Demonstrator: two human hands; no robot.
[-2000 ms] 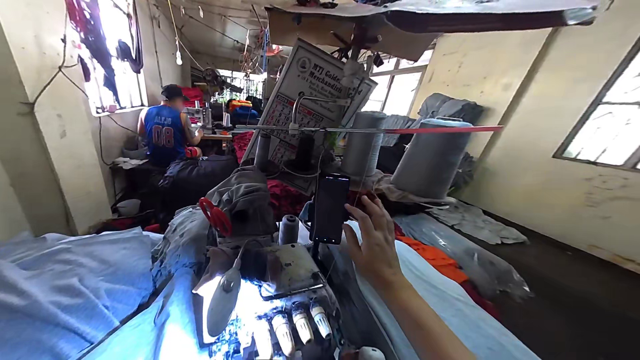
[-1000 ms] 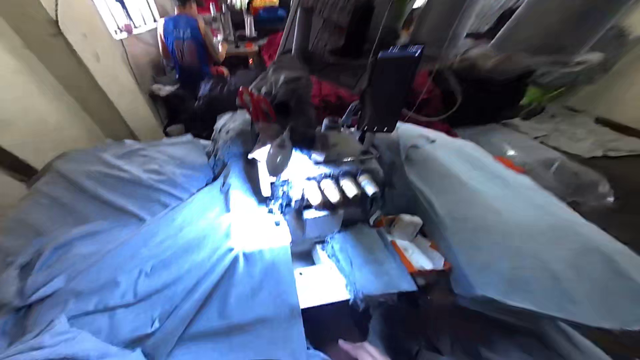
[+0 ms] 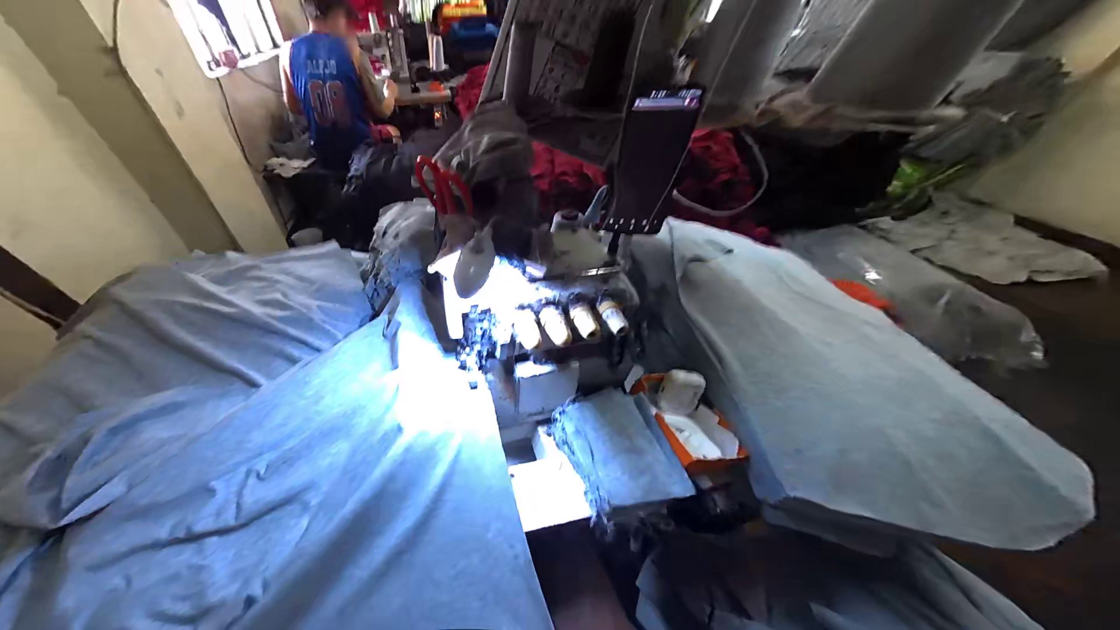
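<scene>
Neither of my hands shows in the head view at this moment. An overlock sewing machine [image 3: 569, 306] with a row of pale tension knobs [image 3: 584, 321] stands at the centre, its needle area brightly lit. Light blue fabric [image 3: 350, 490] spreads from the needle area over the left side. Another light blue fabric piece [image 3: 840, 385] lies to the right of the machine. A folded blue cloth [image 3: 621, 446] sits below the machine, beside an orange and white open box [image 3: 700, 437]. A smartphone [image 3: 656, 157] stands upright on a holder behind the knobs.
Red-handled scissors [image 3: 444, 185] stand at the machine's upper left. Large thread cones [image 3: 910, 52] are at the top right, above a clear plastic bag [image 3: 945, 297]. A person in a blue jersey [image 3: 328, 92] sits at another table at the back left. Red fabric [image 3: 569, 179] lies behind the machine.
The hand that was near the phone two seconds ago is out of view now; a hand at the bottom edge one second ago is gone too. The view has tilted down.
</scene>
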